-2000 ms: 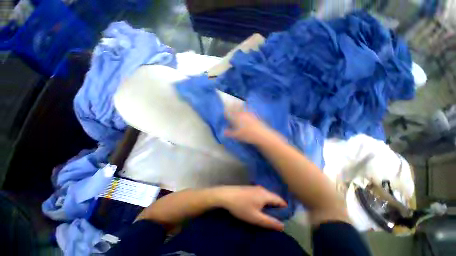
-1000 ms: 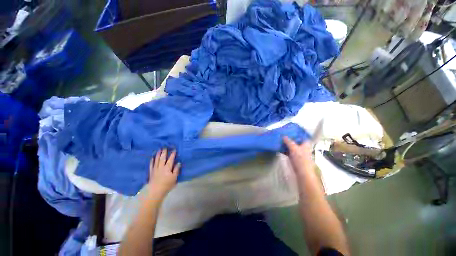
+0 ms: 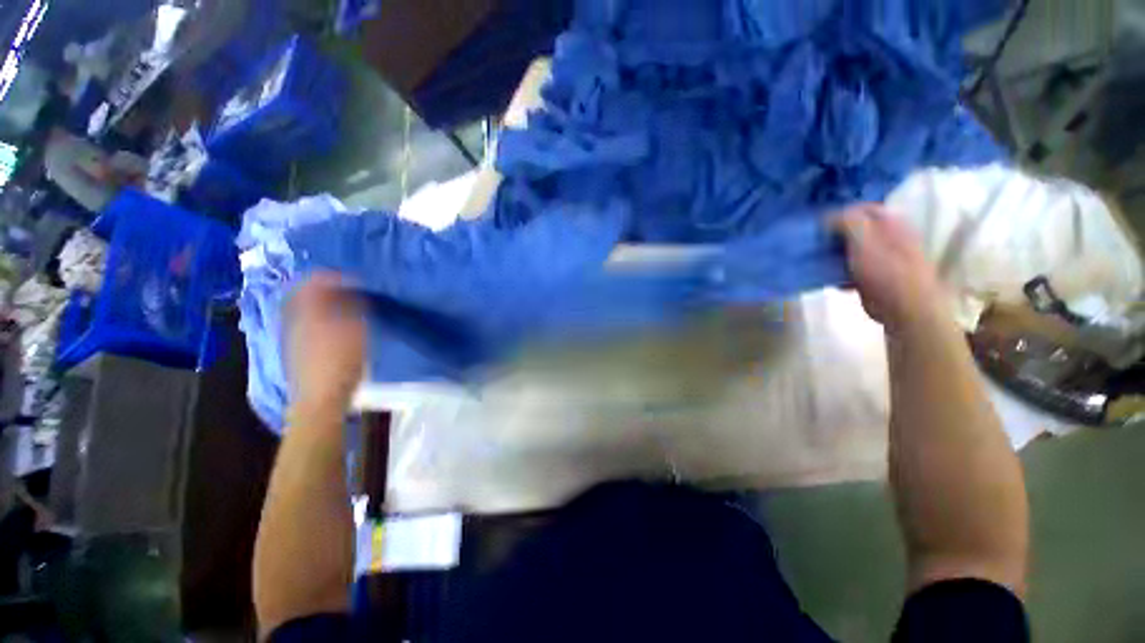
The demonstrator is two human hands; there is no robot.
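A mid-blue shirt [image 3: 553, 283] is stretched across the pale pressing board [image 3: 603, 427], blurred by motion. My left hand [image 3: 327, 339] is at its left part and appears closed on the cloth; the fingers are blurred. My right hand [image 3: 885, 266] is closed on the narrow right end, which looks like a sleeve end. The cloth between the hands looks lifted a little off the board. The steam iron [image 3: 1042, 364] stands on the white rest area [image 3: 1023, 232] at the right, untouched.
A large heap of darker-blue shirts [image 3: 753, 119] lies along the board's far side. Lighter-blue cloth [image 3: 264, 358] hangs round the left end. A white label with a yellow strip [image 3: 421, 543] is below the board. Blue crates [image 3: 157, 276] stand at the left.
My left hand has gone from lying flat on the cloth to the shirt's left part, apparently gripping it. My right hand still holds the narrow end. The camera view has shifted.
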